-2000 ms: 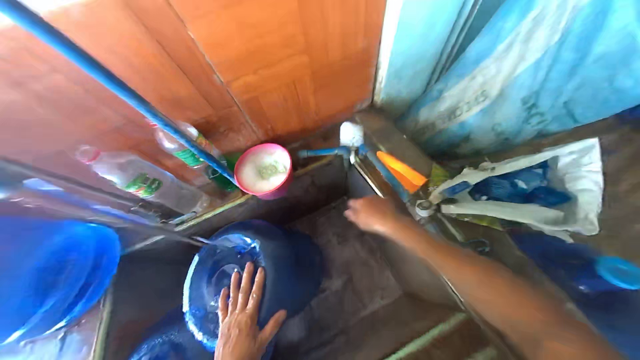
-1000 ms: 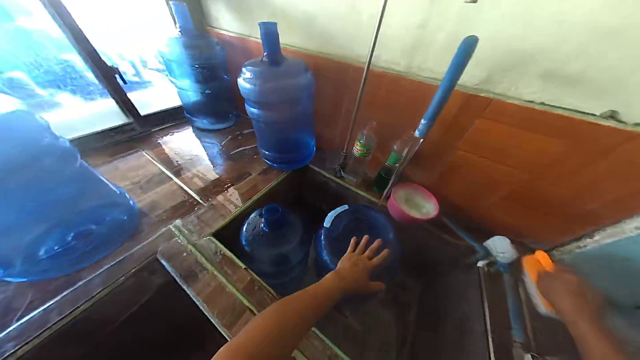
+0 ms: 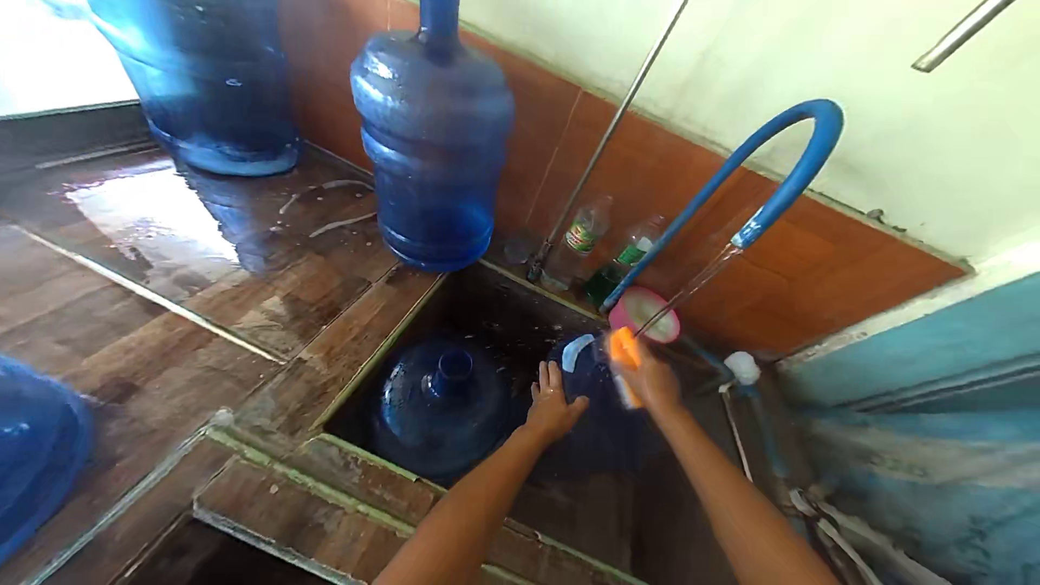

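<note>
My right hand point(image 3: 654, 380) grips an orange-backed scrub brush point(image 3: 626, 349) over a blue plastic water jug point(image 3: 597, 422) that sits in a dark basin. My left hand point(image 3: 556, 406) rests on or just over the same jug, fingers spread. Water runs from the end of a bent blue hose point(image 3: 812, 162) down toward the brush. Left of my left hand, a second blue jug point(image 3: 439, 398) stands upright in the basin, its neck uncovered.
A tall blue jug point(image 3: 435, 154) and another point(image 3: 211, 89) stand on the wet tiled ledge point(image 3: 284, 268). Behind the basin are two plastic bottles point(image 3: 581, 240), a pink tub point(image 3: 646, 315) and a metal pipe point(image 3: 609, 134). A white-topped valve point(image 3: 741, 368) sits at right.
My right hand has brought the orange brush left from beside the valve to the jug near my left hand. Water now flows from the hose. The view has shifted.
</note>
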